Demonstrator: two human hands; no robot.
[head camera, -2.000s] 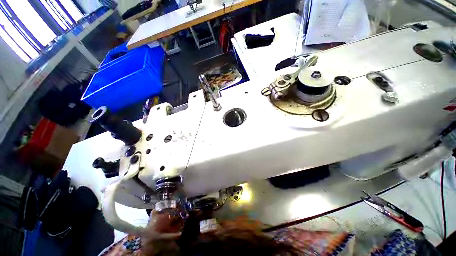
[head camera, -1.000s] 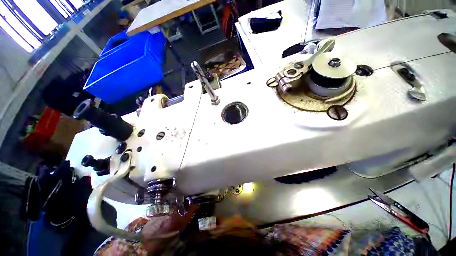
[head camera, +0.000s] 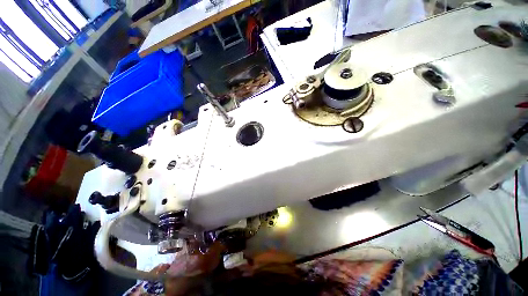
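Note:
The white sewing machine arm (head camera: 301, 156) fills the middle of the head view. The ribbed tension knob (head camera: 171, 234) is at its left end, and a lamp spot (head camera: 282, 217) shines under the arm. My left hand (head camera: 188, 263) is at the bottom edge behind the machine head, blurred and partly hidden. My right hand (head camera: 275, 267) seems to be the dark, blurred skin-toned shape right of it, with a patterned sleeve (head camera: 359, 274) beside it. What the fingers hold cannot be made out. A black piece (head camera: 345, 195) lies behind the arm.
Snips with red-and-dark handles (head camera: 457, 231) lie on the tabletop at the right. A heap of black pieces (head camera: 66, 240) is at the left. A blue bin (head camera: 142, 89) stands beyond the machine. A black item (head camera: 294, 33) lies on a white table behind.
The view has shifted, so the machine arm sits further left than before. Both hands stay low by the machine head; no clear change in their hold can be seen.

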